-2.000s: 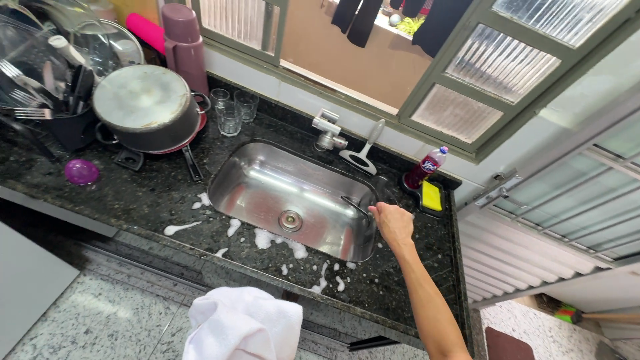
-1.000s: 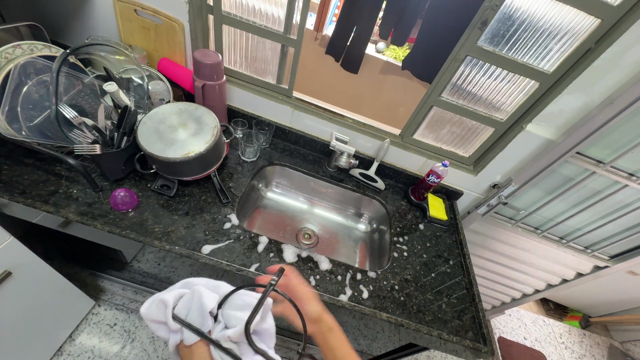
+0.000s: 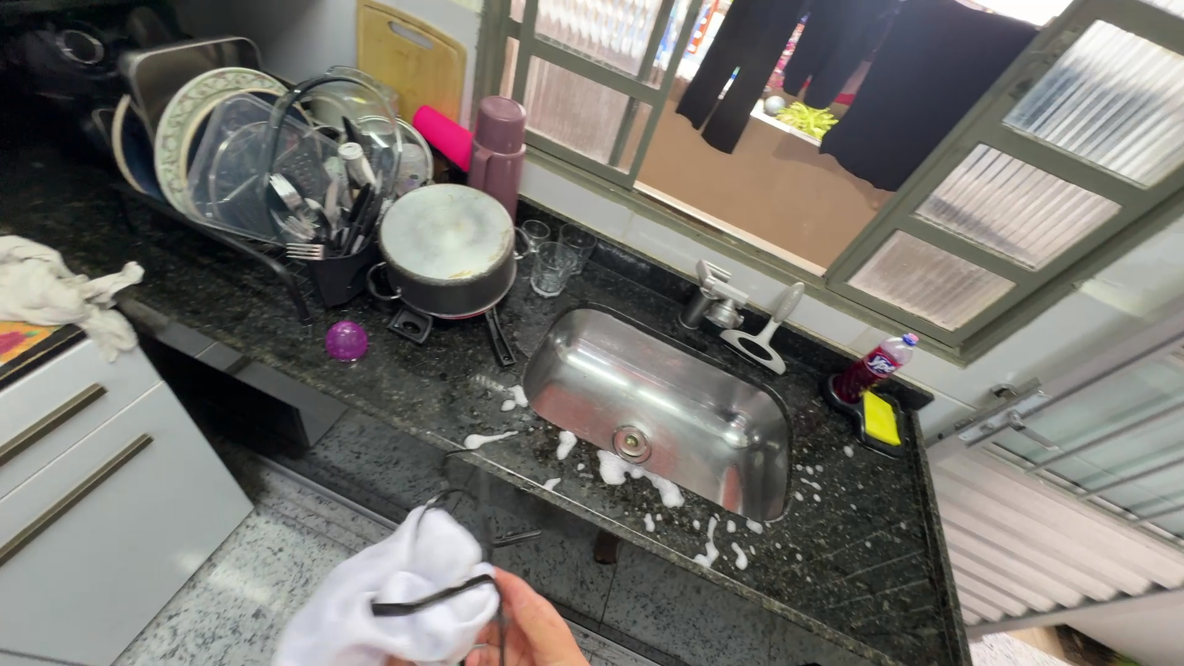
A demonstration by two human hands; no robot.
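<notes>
My right hand (image 3: 529,622), at the bottom of the view, grips a thin black wire rack-like frame (image 3: 433,597). A white cloth (image 3: 393,592) is wrapped round part of the frame, beside the fingers. My left hand lies almost wholly under the cloth; only a bit of skin shows at the bottom edge. Both are in front of the counter, below the stainless steel sink (image 3: 661,398). White suds (image 3: 638,474) lie along the sink's near rim.
The dish rack (image 3: 268,259) with plates and cutlery, an upturned pot (image 3: 449,245), drinking glasses (image 3: 552,268) and a purple ball-like item (image 3: 347,341) stand left of the sink. Right are the faucet (image 3: 712,298), a detergent bottle (image 3: 869,368) and a yellow sponge (image 3: 881,419).
My right hand has moved from inside the sink to the cloth in front of the counter, bringing the black wire frame with it. The view has swung left.
</notes>
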